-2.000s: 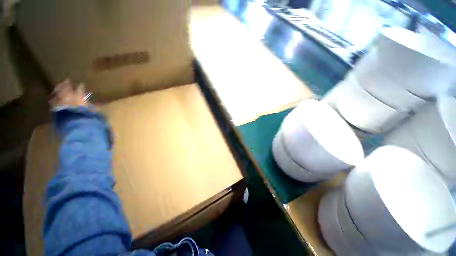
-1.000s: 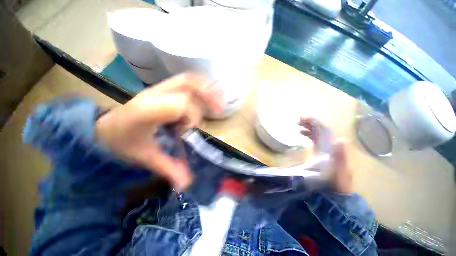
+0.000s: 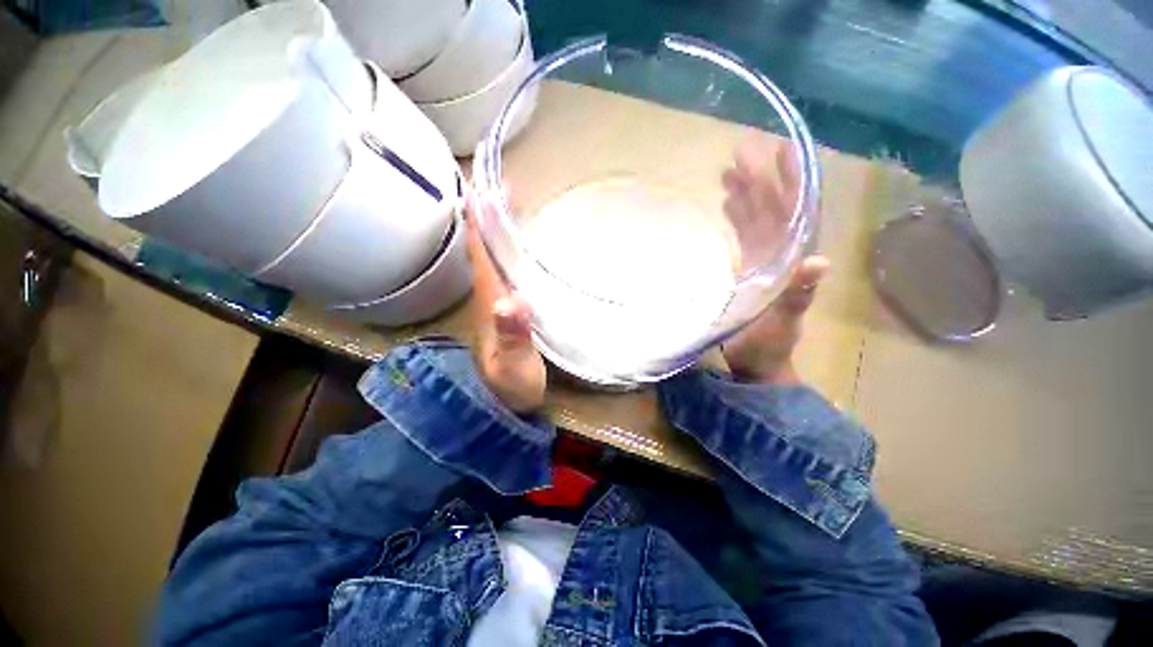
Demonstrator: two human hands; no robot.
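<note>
A clear cover with a shiny rim and a gap at its far side is held between both hands. My left hand grips its left side and my right hand its right side, the right fingers showing through the clear wall. A white housing shows through and below the cover, on the cardboard mat. Whether the cover touches the housing cannot be told.
Nested white housings lean at the left, with more behind. A fitted unit lies at the right, a clear ring beside it. The cardboard mat covers the bench. A green conveyor runs beyond. Cardboard is at the lower left.
The clear cover, blurred and tilted near my body a second ago, is now over the white housing in both hands. The view has swung from the carton to the bench since two seconds ago.
</note>
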